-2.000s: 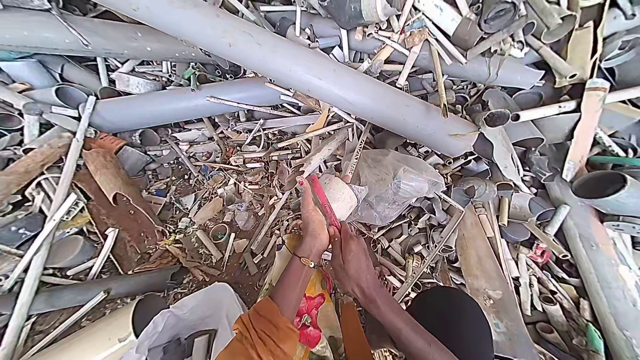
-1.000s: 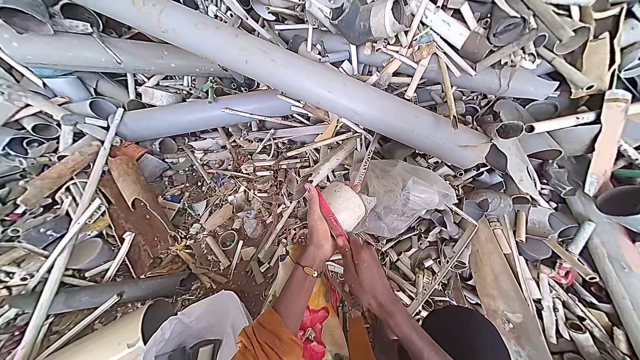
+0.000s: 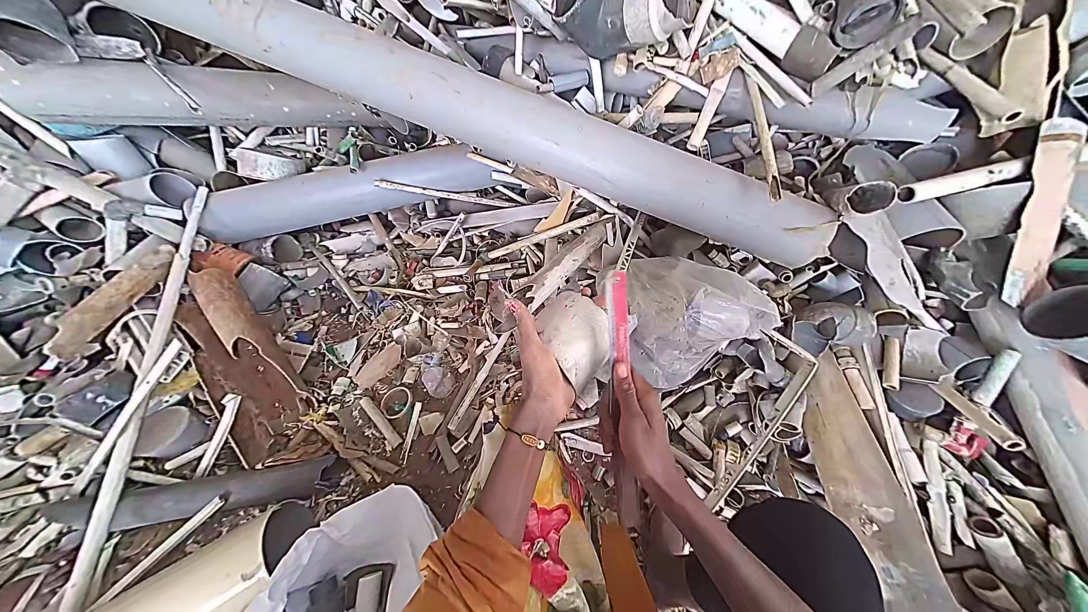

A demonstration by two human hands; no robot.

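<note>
My left hand (image 3: 544, 370) lies along the left side of a pale, rounded piece of pipe (image 3: 576, 336), with its fingers around it. In my right hand (image 3: 633, 421) is a flat red strip-like thing (image 3: 620, 319), standing upright just right of the pale piece; what kind of thing it is I cannot tell. A crumpled clear plastic bag (image 3: 701, 310) lies right behind the red strip.
A long grey plastic pipe (image 3: 510, 110) crosses the heap in front of me, with a shorter grey pipe (image 3: 340, 191) below it. Cut pipe scraps lie all around. A white sack (image 3: 357, 531) with pieces in it stands at lower left.
My hands have moved apart; they were together at the red thing. My left hand is now on the pale piece, and the red thing stands more upright in my right hand.
</note>
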